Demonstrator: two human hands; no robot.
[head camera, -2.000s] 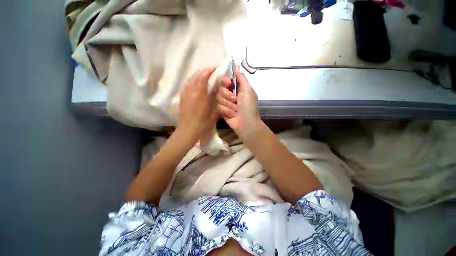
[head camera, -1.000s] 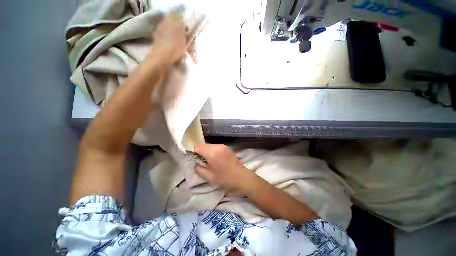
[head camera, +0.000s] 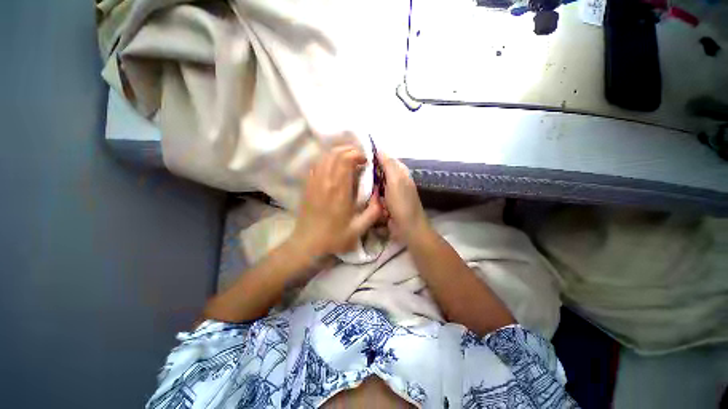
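Note:
A large cream cloth garment piece (head camera: 231, 104) lies heaped on the left of the white table and hangs over its front edge. My left hand (head camera: 331, 196) grips the cloth near the table's front edge. My right hand (head camera: 399, 196) is close beside it, almost touching, and is closed around dark, narrow thread snips (head camera: 375, 164) with the tip pointing up. A strip of cloth edge shows between the two hands. The fingertips' exact hold is blurred. More cream cloth (head camera: 487, 256) lies in my lap below the hands.
The white table (head camera: 511, 140) has a grey ridged front edge. A black oblong object (head camera: 631, 56) lies at the upper right. Part of the sewing machine (head camera: 545, 20) shows at the top edge. A duller beige cloth pile (head camera: 638, 272) is at lower right. A grey wall (head camera: 56, 208) stands left.
My left hand has come down from the upper cloth to the table's edge. My right hand has risen from the lap to meet it, with the snips now pointing up. The view has shifted.

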